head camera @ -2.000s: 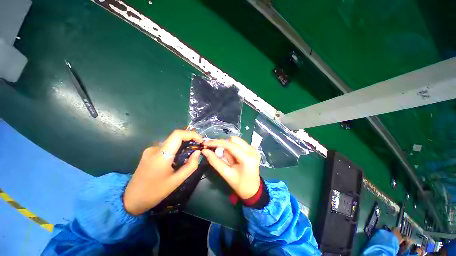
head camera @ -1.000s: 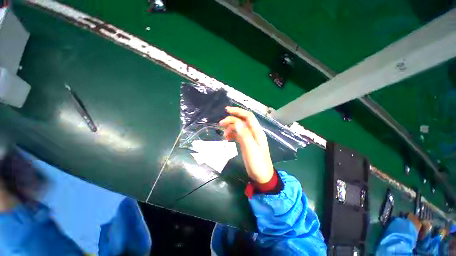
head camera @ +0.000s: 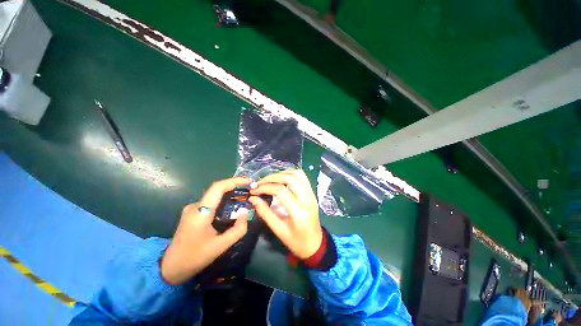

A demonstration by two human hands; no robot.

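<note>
My left hand (head camera: 202,235) grips a black smartphone half-assembly (head camera: 234,207), its open side with small bright and orange parts showing between thumb and fingers. My right hand (head camera: 290,213), with a red and black band at the wrist, touches the phone's upper end with its fingertips. A tiny whitish piece shows at those fingertips; what it is cannot be told. The left plastic bag (head camera: 271,141) with dark contents lies straight ahead of my hands. The right plastic bag (head camera: 357,184), clear and shiny, lies beyond my right hand.
Tweezers (head camera: 114,132) lie at left, near a white box (head camera: 25,95). A chipped white rail (head camera: 210,69) and white post (head camera: 471,108) border the green conveyor with dark phone parts. A long black tray (head camera: 439,255) stands at right. Another person's blue sleeve (head camera: 503,312) shows at lower right.
My left hand has come back from the lower left edge with a phone in it. My right hand has moved from the left bag down to the phone. The white sheet is now largely hidden.
</note>
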